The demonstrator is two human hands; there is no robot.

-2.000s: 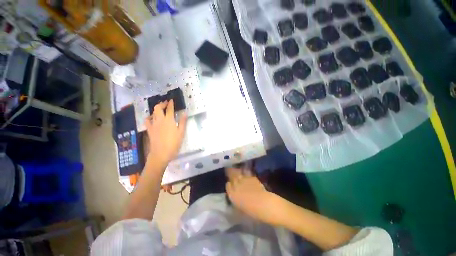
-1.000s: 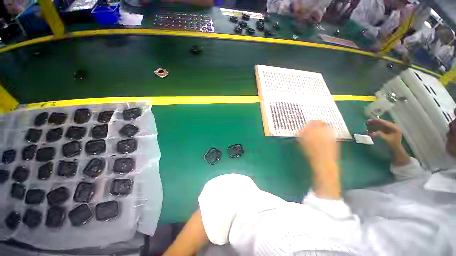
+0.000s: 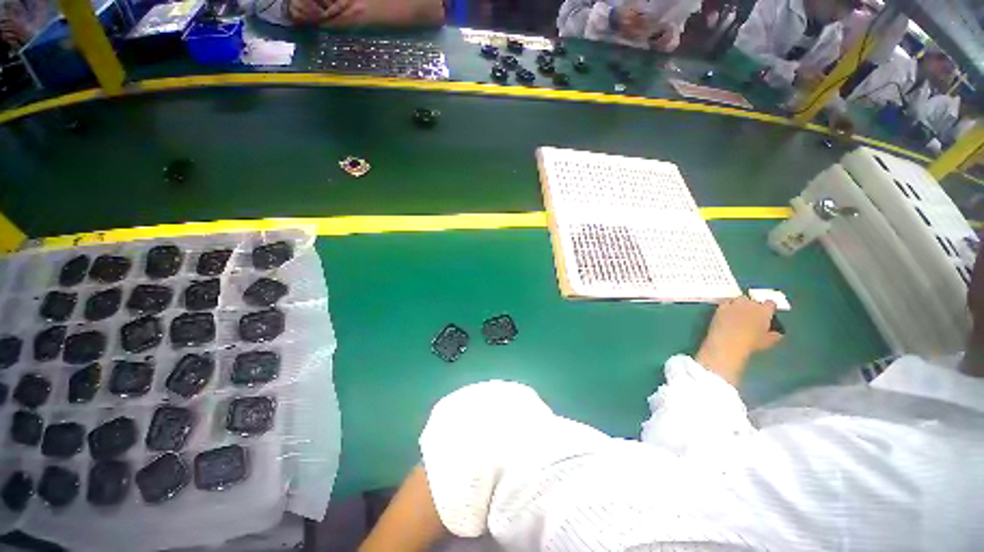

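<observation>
Black rounded-square housings [image 3: 132,377] lie in several rows on the whitish, wrinkled liner sheet [image 3: 313,399] at the left. Two more housings lie side by side on the green bench, a left one [image 3: 450,343] and a right one [image 3: 500,329]. My right forearm and its white sleeve show at the bottom centre, but my right hand is cut off by the lower edge. My left hand is out of the picture.
A neighbour's hand [image 3: 745,327] is by a small white piece [image 3: 769,298], near the perforated tray [image 3: 637,226]. A small metal-edged part [image 3: 354,166] and dark pieces lie on the yellow-edged conveyor [image 3: 475,162]. People in white smocks sit beyond it.
The view has swung from the machine, where both my hands showed, to the bench and conveyor; my hands have left the picture. The neighbour's hand has moved right from the tray toward the white piece.
</observation>
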